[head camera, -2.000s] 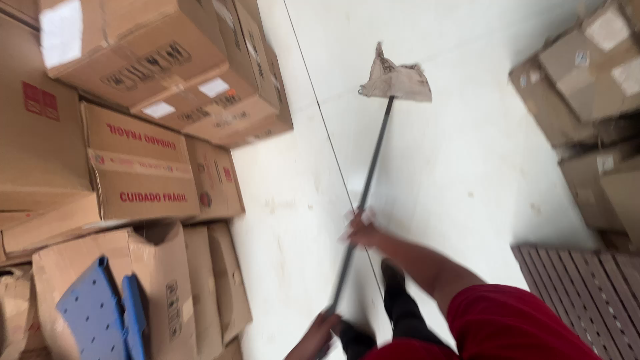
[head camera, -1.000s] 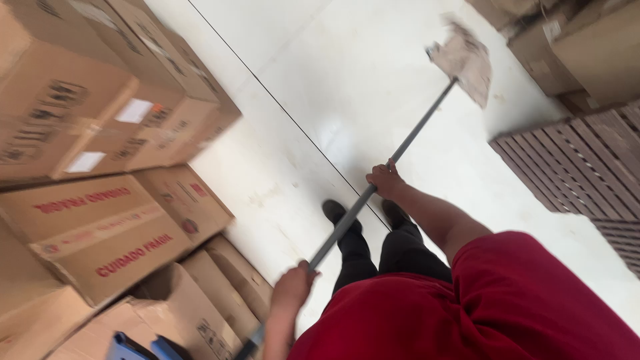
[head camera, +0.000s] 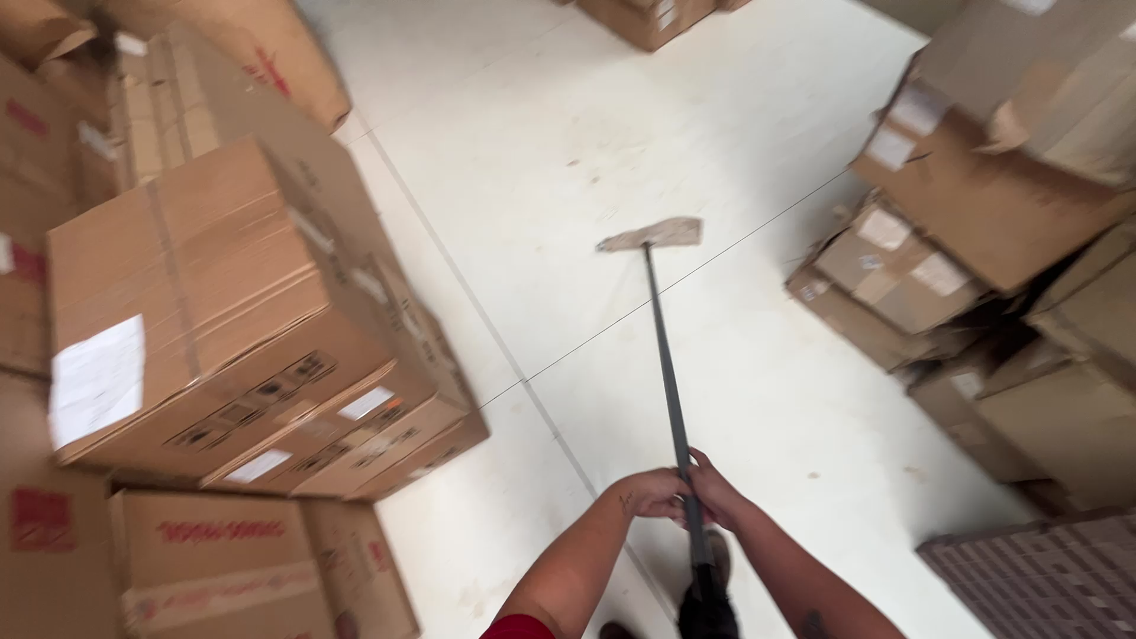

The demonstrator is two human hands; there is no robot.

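Note:
A long dark pole runs forward from my body. At its far end a beige cloth mop head lies on the pale floor, just beyond a thin dark floor line. My left hand is closed around the pole from the left. Right against it, my right hand grips the same pole from the other side, so the two hands touch or nearly touch. The pole's near end passes down over my dark trousers and shoes. Some fingers are hidden behind the pole.
Stacked cardboard boxes rise on the left, one with a white sheet on it. Worn cardboard boxes are piled on the right. A brown slatted platform lies at the lower right. Another carton stands at the far top.
My hands, apart on the pole in both earlier frames, are now together on it. The mop head has moved away from the slatted platform since one second ago. The view has shifted.

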